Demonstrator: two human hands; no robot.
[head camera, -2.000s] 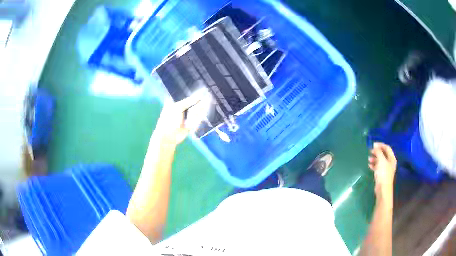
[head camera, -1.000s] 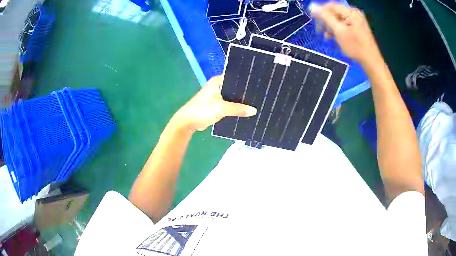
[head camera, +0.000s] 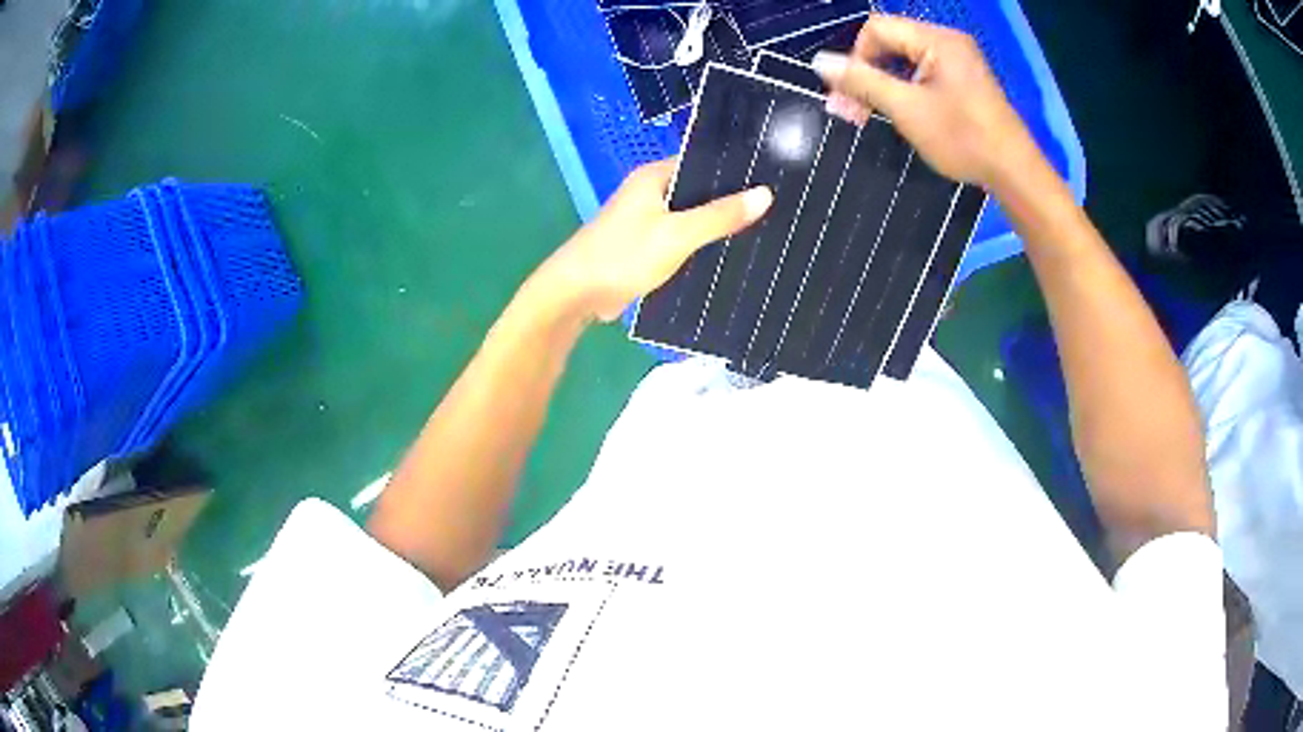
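Two black solar panels (head camera: 800, 258) with thin pale lines and pale edges lie stacked and slightly offset in front of my chest. My left hand (head camera: 643, 243) grips them at the left edge, thumb on the front face. My right hand (head camera: 922, 93) is at the top edge, fingers pinched on a small pale piece there; the fingers hide most of it. A small clip-like piece (head camera: 750, 375) shows at the bottom edge. More panels (head camera: 650, 36) with a coiled white cord (head camera: 693, 36) lie beyond in the large blue crate (head camera: 572, 143).
Nested blue crates (head camera: 129, 315) stand on the green floor at the left, with a brown carton (head camera: 129, 532) below them. Part of a person in pale clothing (head camera: 1250, 415) shows at the right edge.
My left hand has brought the stacked panels from over the crate to my chest, and they now sit slightly higher. My right hand has come in from the right onto their top edge.
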